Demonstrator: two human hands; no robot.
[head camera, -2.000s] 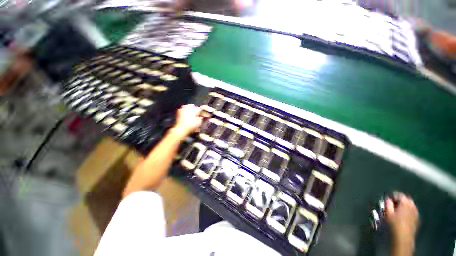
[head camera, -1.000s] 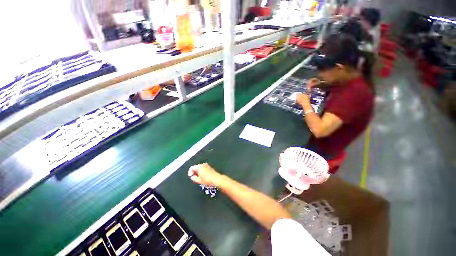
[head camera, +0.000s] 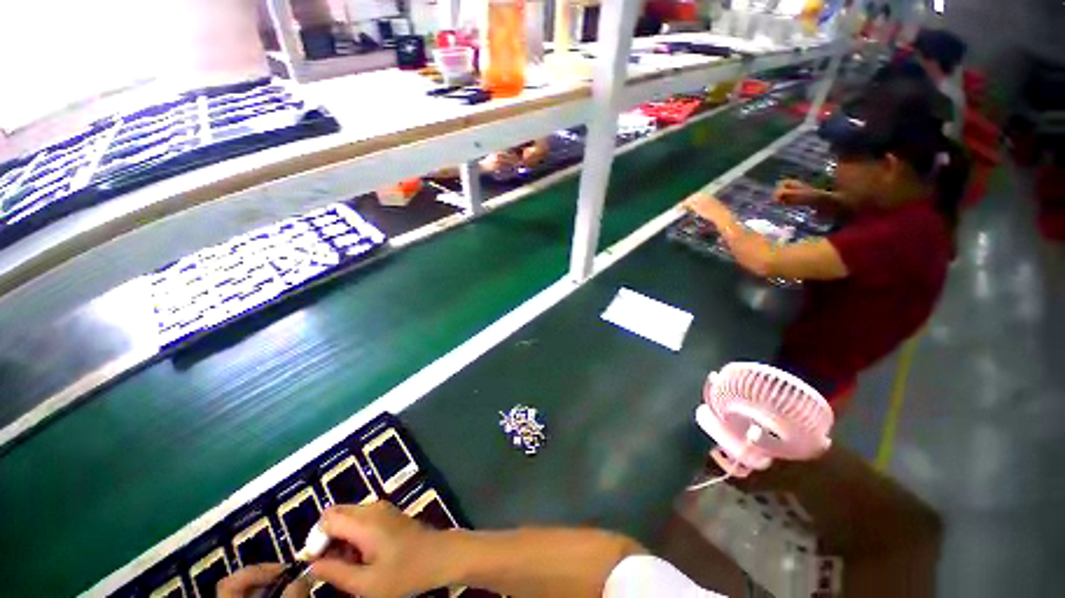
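Note:
The black component tray (head camera: 423, 473) lies at the lower left, with dark, pale-framed phone display units (head camera: 390, 459) in its pockets. My left hand (head camera: 249, 581) is over the tray, cut off by the bottom edge, and its fingers hold a thin dark piece that looks like a display unit seen edge-on. My right hand (head camera: 380, 549) is beside it, fingertips pinched on a small white piece at that unit; the exact shape is too small to tell. A pile of small loose parts (head camera: 522, 430) lies right of the tray.
A white card (head camera: 648, 319) and a pink fan (head camera: 766, 416) are to the right. The green conveyor belt (head camera: 467, 280) runs behind the white rail, with a shelf post (head camera: 601, 152) at the rail. A tray (head camera: 263, 275) sits beyond the belt. A person in red (head camera: 882, 275) works at the right.
My right hand has moved from the small parts back to the tray, beside my left hand, which has come into view. The view has shifted, and the pile is now uncovered.

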